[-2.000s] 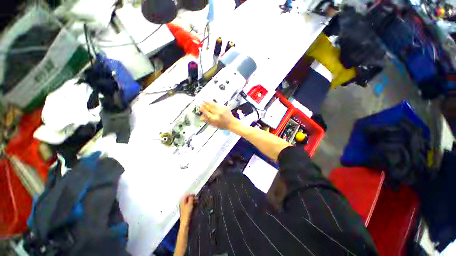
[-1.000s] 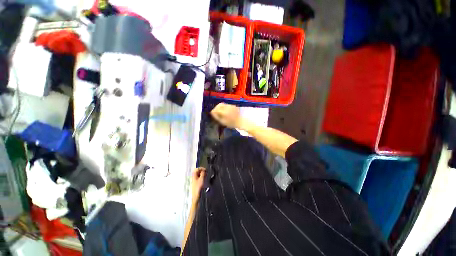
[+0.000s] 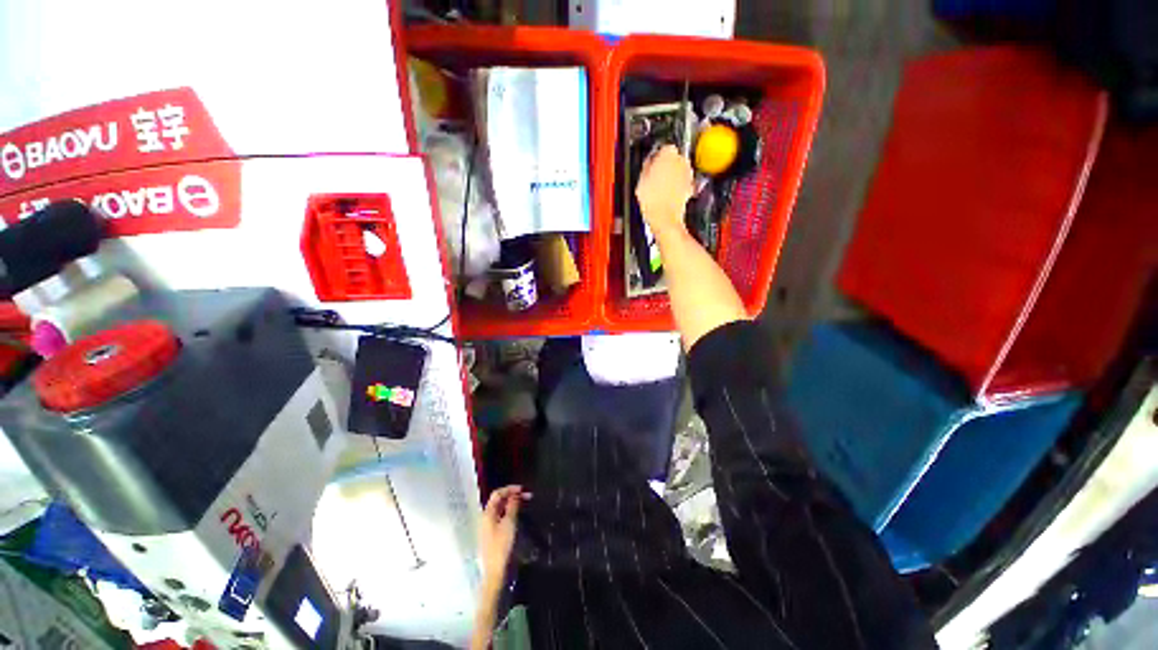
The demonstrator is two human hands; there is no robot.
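A red plastic tool drawer (image 3: 787, 191) with two compartments lies beside the white table. My right hand (image 3: 664, 188) is in its right compartment, over a narrow metal box (image 3: 645, 273) that holds small parts. The fingers point down and the fingertips are hidden, so I cannot tell if they hold anything. A round yellow-orange item (image 3: 718, 149) lies just right of the hand. My left hand (image 3: 503, 505) is at the table's front edge, small in view, with its fingers curled; I cannot tell if it holds anything.
The sewing machine's grey motor end (image 3: 191, 432) with a red handwheel is at the lower left. A small red tray (image 3: 358, 254) and a phone (image 3: 386, 387) lie on the table. The drawer's left compartment holds a white box (image 3: 540, 152). Red (image 3: 971, 203) and blue (image 3: 876, 419) bins stand on the right.
My right hand has moved from the machine head, past the table edge, into the drawer's right compartment. The view has turned and moved closer to the drawer. My left hand remains near the table edge.
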